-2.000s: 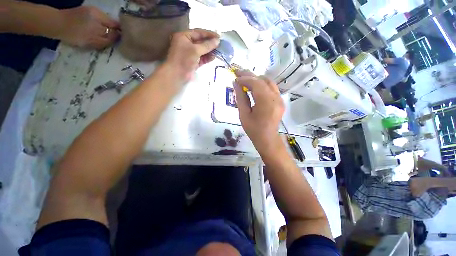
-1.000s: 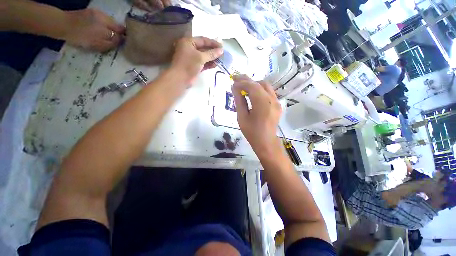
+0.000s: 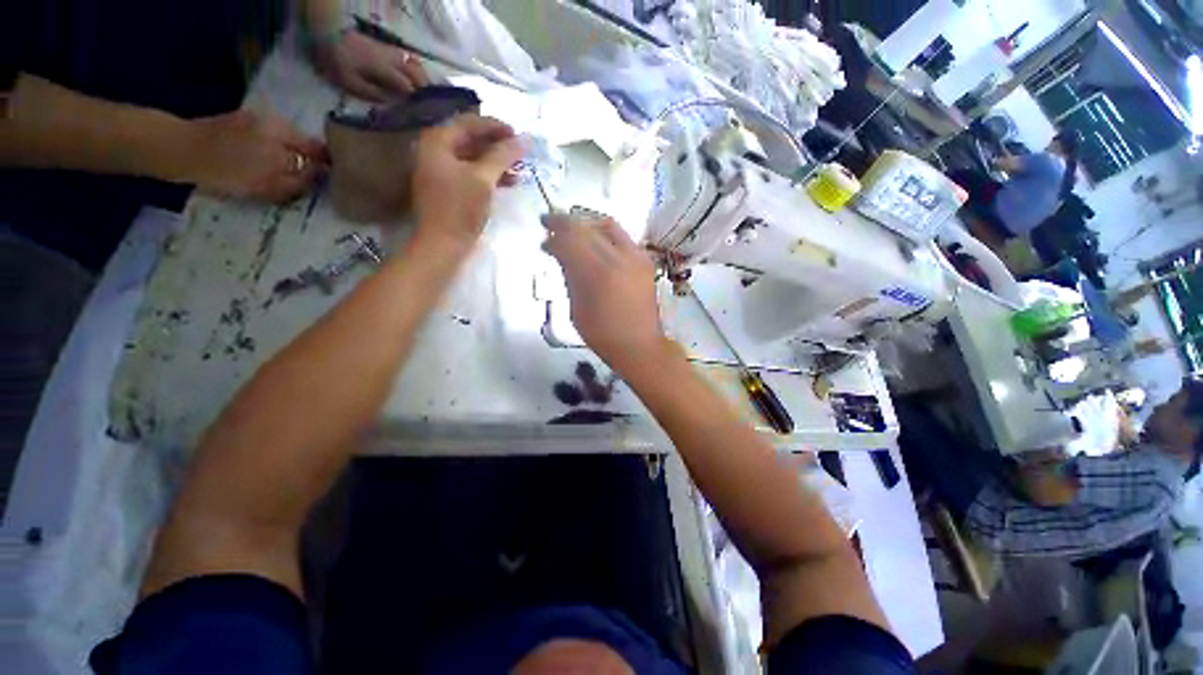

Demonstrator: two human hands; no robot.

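My left hand [image 3: 459, 178] pinches a tiny thing, too small to tell, at the tip of a thin metal shaft [image 3: 542, 189]. My right hand [image 3: 600, 274] is closed around the handle of this small screwdriver, its handle mostly hidden by my fingers. Both hands are above the white bed, left of the machine head [image 3: 805, 257]. The brown sewn piece [image 3: 367, 169] stands behind my left hand, partly hidden by it. A large screwdriver with a black-yellow handle [image 3: 768, 402] lies on the table to the right of my right forearm.
Another person's hands [image 3: 271, 156] are beside the brown piece. Small silver metal fittings [image 3: 330, 266] lie left of my left forearm. A parts recess [image 3: 860, 413] is at the right table edge. White cloth [image 3: 759, 59] is heaped behind. A person in a checked shirt [image 3: 1069, 508] is far right.
Both hands have shifted left in view, and the shaft is held more upright. More of the large screwdriver's shaft and the needle area shows. The other person's far hand has come further into view.
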